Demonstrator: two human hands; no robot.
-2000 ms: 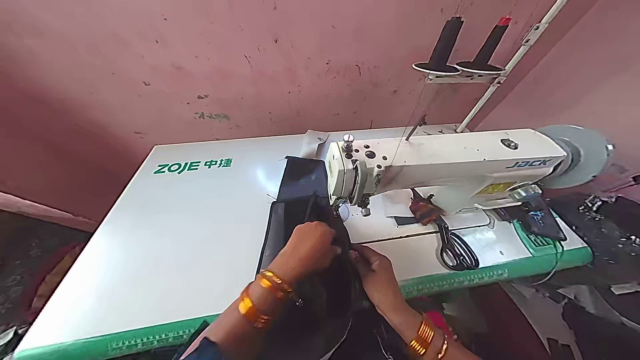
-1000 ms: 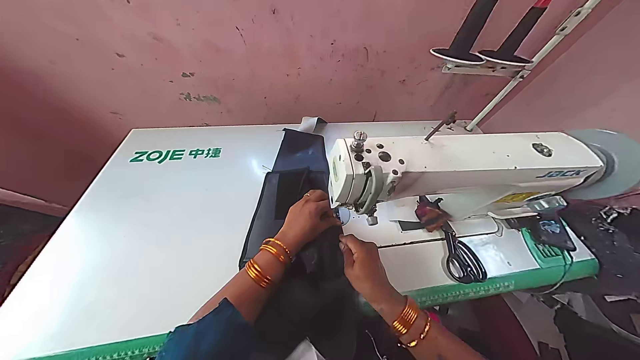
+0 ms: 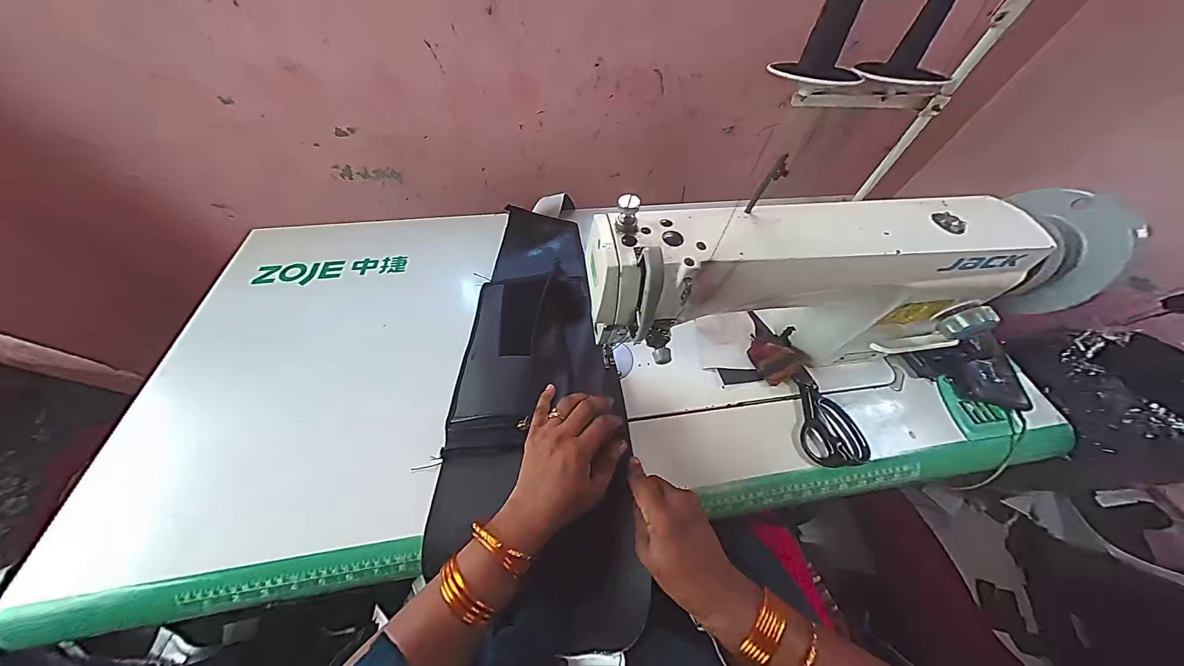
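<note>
A long dark fabric piece (image 3: pixel 486 384) with a zip across it lies over the table's front edge, its right edge beside the needle area of a white Jack sewing machine (image 3: pixel 832 245). My left hand (image 3: pixel 569 453) rests on the fabric, fingers bent, pressing near the right edge just in front of the presser foot (image 3: pixel 612 356). My right hand (image 3: pixel 675 527) is at that same edge, lower and to the right, its index finger touching the fabric. Whether its fingers pinch the cloth cannot be told.
The white table (image 3: pixel 324 398) has a green front edge. Black-handled scissors (image 3: pixel 828 430) lie right of the needle area, beside a dark reddish cloth scrap (image 3: pixel 775 356). A dark pouch-like item (image 3: pixel 994 370) lies under the machine's right end. Thread cones (image 3: pixel 832 42) stand behind.
The bunched fabric now lies flatter and longer toward me. My left hand has moved from gathering it to lying on top; my right hand has come down along the edge.
</note>
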